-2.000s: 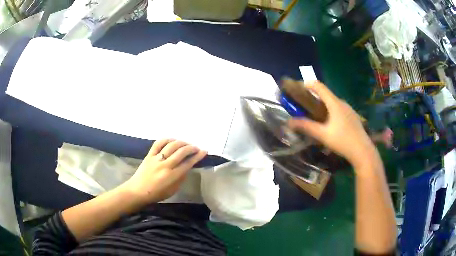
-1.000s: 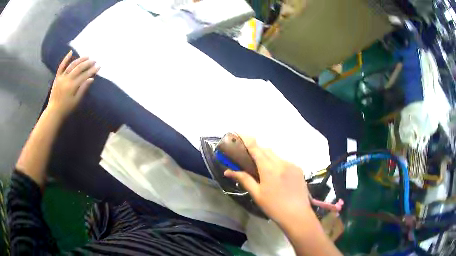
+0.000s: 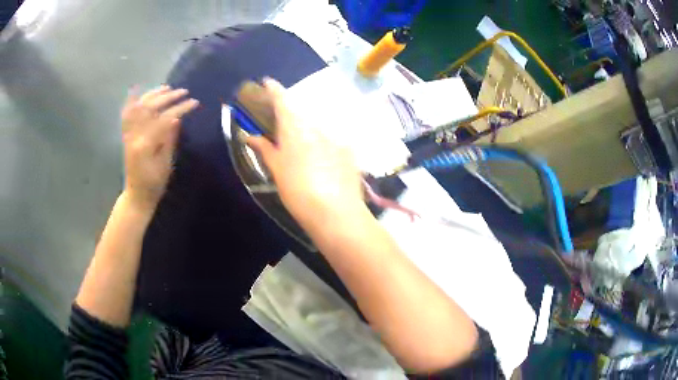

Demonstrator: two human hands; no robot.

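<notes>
My right hand (image 3: 308, 167) is closed round the brown handle of the steam iron (image 3: 249, 152), whose metal sole points up and left near the left end of the navy sleeve board (image 3: 238, 59). A flat white panel (image 3: 453, 245) lies along the board, partly hidden by my right hand and forearm. I cannot tell how much of the sole touches the panel. My left hand (image 3: 152, 137) is empty, fingers apart and slightly blurred, at the board's left edge. An off-white cloth piece (image 3: 320, 319) lies at the near side, partly under my right forearm.
A blue steam hose (image 3: 546, 174) curves to the right from the iron. An orange-yellow bottle or cone (image 3: 383, 53) stands beyond the board among white papers. A shiny metal surface (image 3: 74, 148) is at the left. A narrow white strip (image 3: 544, 315) lies at the far right.
The iron in my right hand has moved left along the board to its rounded end. The view has shifted left. My left hand has come off the panel's left end.
</notes>
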